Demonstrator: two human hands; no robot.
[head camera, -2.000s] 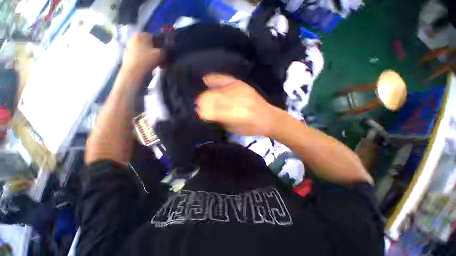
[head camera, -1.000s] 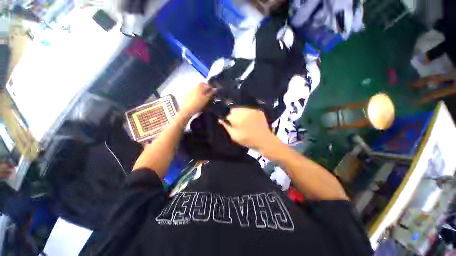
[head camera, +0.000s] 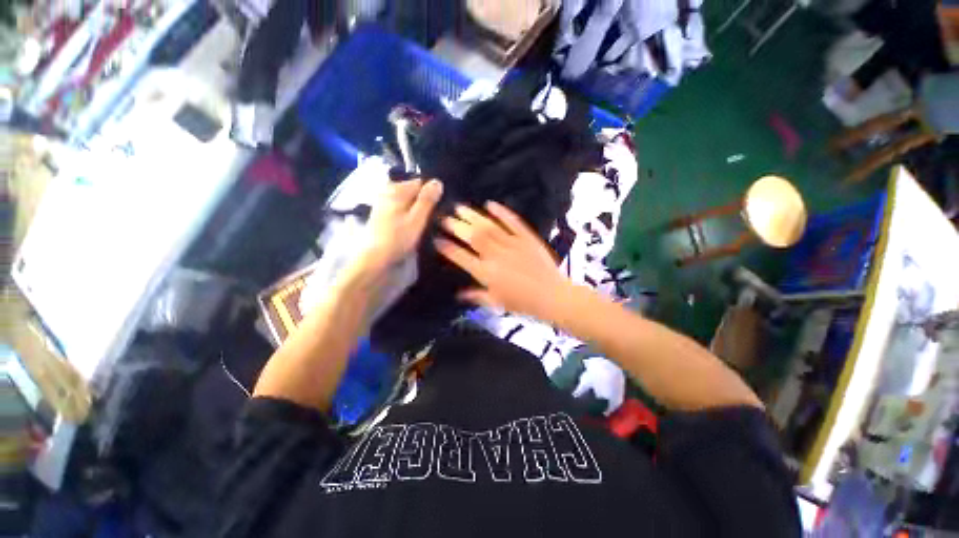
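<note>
A black garment piece (head camera: 505, 147) lies bunched under and beyond my hands, above my lap. My left hand (head camera: 398, 226) pinches its near left edge between fingers and thumb. My right hand (head camera: 503, 257) rests on the black cloth with its fingers spread, palm down; its thumb side is partly against the cloth. Black-and-white garment pieces (head camera: 597, 205) are heaped beside and under the black piece. Pale cloth or sheet shows around my left wrist, blurred. No tool can be made out in either hand.
A blue crate (head camera: 352, 89) stands beyond the heap. A patterned box or board (head camera: 286, 307) is left of my left forearm. A white table (head camera: 126, 210) is at far left with a dark phone-like rectangle. A round wooden stool (head camera: 775, 211) and another white table (head camera: 894, 273) are at right.
My right hand has opened from a closed grip and its fingers are spread on the cloth. The black piece is bunched higher beyond my hands. The patterned box is more covered by my left arm.
</note>
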